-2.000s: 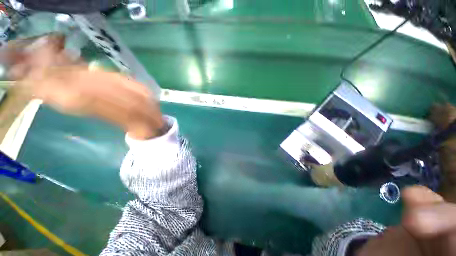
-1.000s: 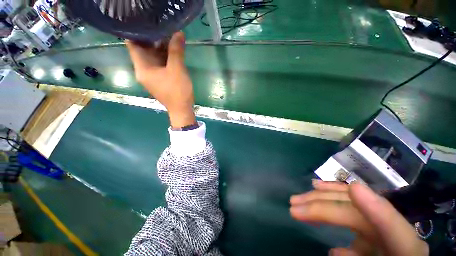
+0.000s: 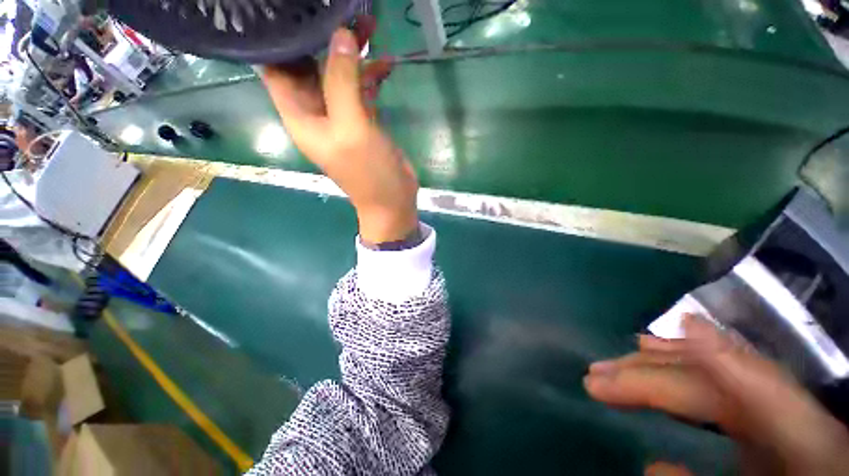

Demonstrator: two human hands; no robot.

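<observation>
A dark round item (image 3: 233,42) with a perforated or slatted inside hangs or stands at the top, cut off by the picture's edge; I cannot tell if it is a basket or a fan part. My left hand (image 3: 344,139) is raised at its lower rim, thumb and fingers at the rim. My right hand (image 3: 717,390) is at the lower right, blurred, fingers apart and empty, in front of the screw feeder (image 3: 787,302). The feeder is white-grey with an open dark top, partly hidden by the hand and cut off at the right.
The green bench (image 3: 549,344) is crossed by a pale worn strip (image 3: 577,223). Two small black parts (image 3: 199,130) lie beyond it at the left. A grey-white box (image 3: 82,181) and brown board are at the left. Open cartons (image 3: 130,451) and a yellow floor line (image 3: 177,390) are lower left.
My left hand has gone from the far left up to the dark round item. My right hand has opened out over the bench. The view has shifted left, so the feeder sits further right.
</observation>
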